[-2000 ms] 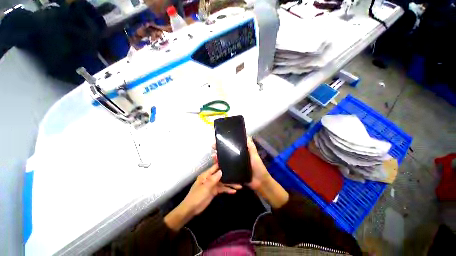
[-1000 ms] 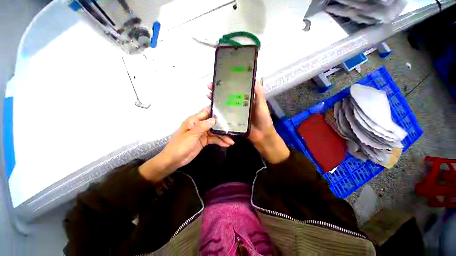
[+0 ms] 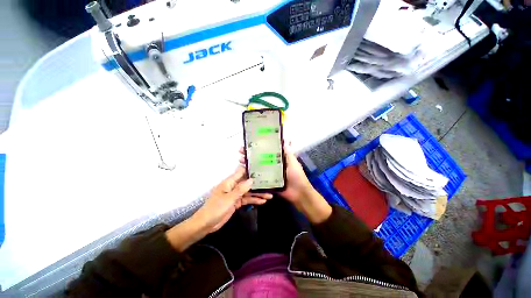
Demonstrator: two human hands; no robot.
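Observation:
A smartphone with a lit pale screen and green patches is held upright at the table's front edge. My left hand holds its lower left side, with the thumb near the lower corner. My right hand holds its right side from behind; some of its fingers are hidden by the phone. Small scissors with a green handle loop lie on the table just beyond the phone, and the phone covers most of the yellow loop.
A white JACK sewing machine stands behind. Pale cut pieces lie on the table at right. A blue crate on the floor holds a pale stack and a red piece. A red stool is at far right.
The phone screen has gone from dark to lit since the first frame. The view tilted down and then partly back up. Both hands still hold the phone.

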